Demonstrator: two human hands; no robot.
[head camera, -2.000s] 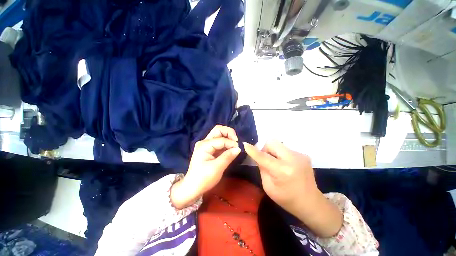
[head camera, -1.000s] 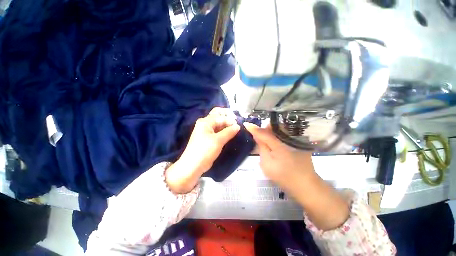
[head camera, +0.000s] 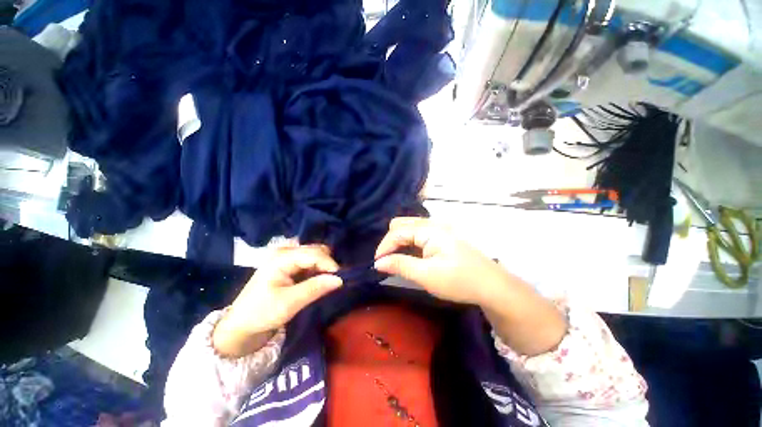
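A large heap of thin navy cloth (head camera: 351, 142) lies on the left and centre of the white machine table, with a small white tag (head camera: 188, 117) on it. My left hand (head camera: 288, 288) and my right hand (head camera: 430, 258) each pinch a folded navy edge (head camera: 358, 272) between thumb and fingers, a short way apart, at the table's front edge. The edge runs level between the fingertips and joins the cloth behind it. The fingers hide part of the fold. Both hands are bare.
The white sewing machine (head camera: 618, 58) stands upper right. Right of the heap lie orange-red and blue snips (head camera: 576, 198), a black cord bundle (head camera: 639, 158), yellow-green scissors (head camera: 733, 246) and a small tan piece (head camera: 638, 293). Grey cloth (head camera: 29, 92) is far left.
Both hands have come back from beside the machine head to the table's front edge, with the navy edge still pinched. They are farther apart. The view has shifted back from the machine.
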